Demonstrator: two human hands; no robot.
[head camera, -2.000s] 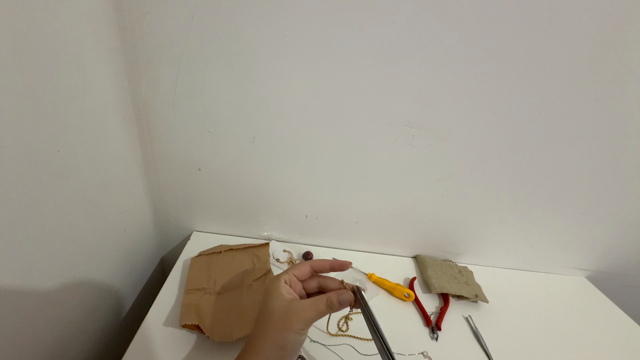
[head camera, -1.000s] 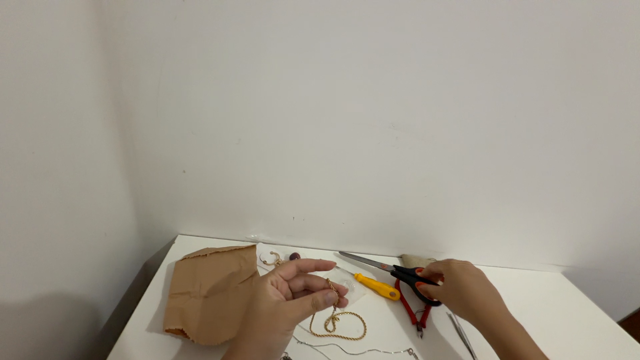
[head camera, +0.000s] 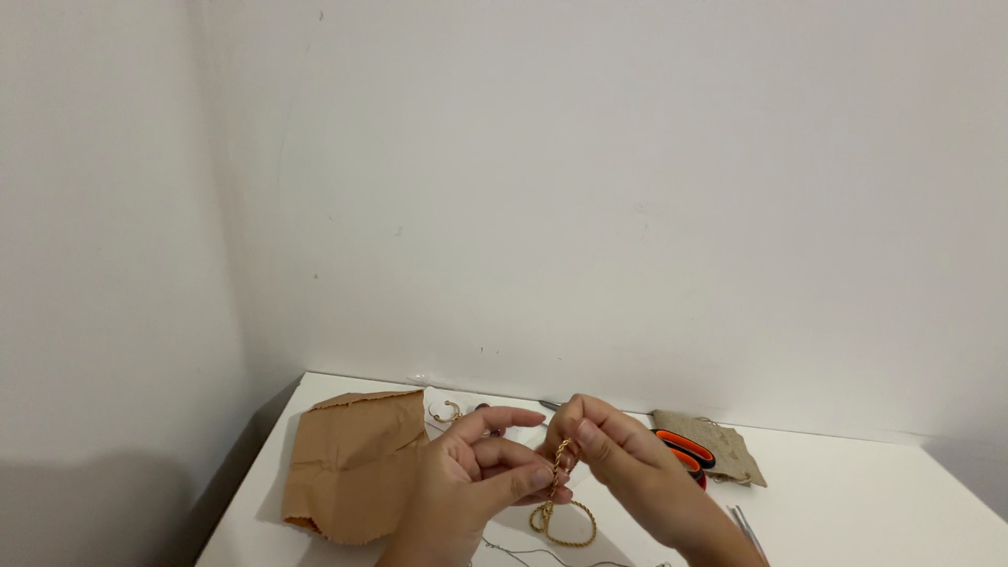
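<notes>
A gold rope chain (head camera: 572, 543) runs up from a loop low over the white table into my two hands. My left hand (head camera: 496, 472) pinches it between thumb and fingers. Just to the right, my right hand (head camera: 618, 453) grips the upper part of the same chain with thumb and forefinger. Scissors with black and orange handles (head camera: 685, 449) lie behind my right hand, partly hidden by it. Thin silver chains (head camera: 543, 556) rest on the table near the bottom edge of the view.
A brown paper bag (head camera: 358, 465) lies at the left of the white table (head camera: 835, 488). Beyond my left hand is a gold hoop earring (head camera: 447, 413). A beige cloth pouch (head camera: 713, 445) sits at the back right, with metal tweezers (head camera: 746, 529) nearer. A wall stands behind.
My right hand has let go of the scissors, which now lie on the table, and has moved left to take hold of the gold chain beside my left hand.
</notes>
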